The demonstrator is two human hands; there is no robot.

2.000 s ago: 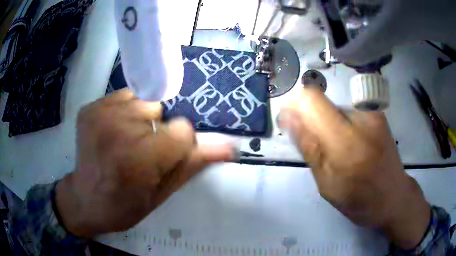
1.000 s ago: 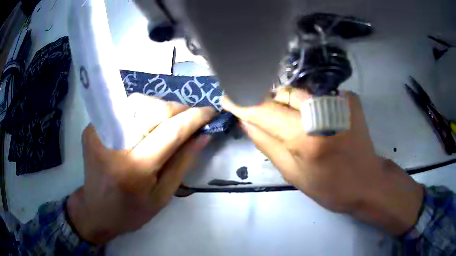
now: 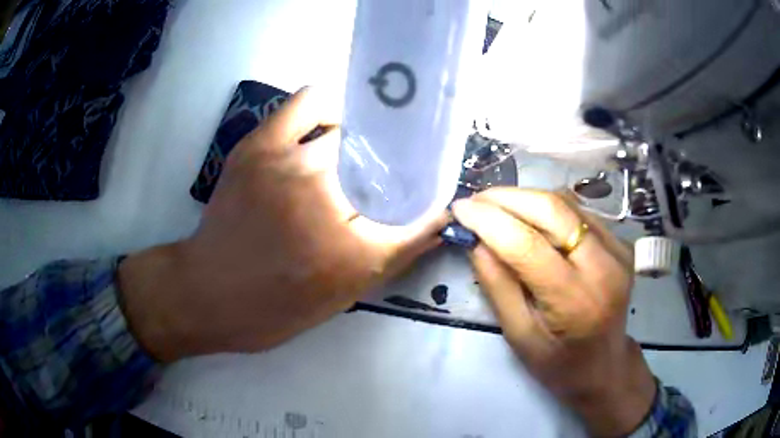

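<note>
A navy patterned fabric piece (image 3: 460, 234) shows as a small folded edge between my hands. A patterned part (image 3: 229, 135) also shows to the left, behind my left hand; whether it is the same piece is hidden. My left hand (image 3: 286, 231) lies over the cloth, its fingertips partly behind the white lamp bar (image 3: 398, 128). My right hand (image 3: 547, 265), with a gold ring, pinches the folded edge between thumb and fingers. The presser foot area (image 3: 486, 154) is just above the fingertips, partly hidden by the lamp bar.
The sewing machine head (image 3: 693, 94) fills the upper right, with a white ribbed knob (image 3: 656, 256) below it. Snips (image 3: 697, 299) and a yellow-handled tool (image 3: 720, 317) lie at right. Dark stacked cloth (image 3: 64, 111) lies at upper left. A ruler runs along the table's front.
The view has shifted, so the lamp bar now stands in the middle and the machine head farther right. Both hands stay on the cloth, with the folded edge now at my right fingertips.
</note>
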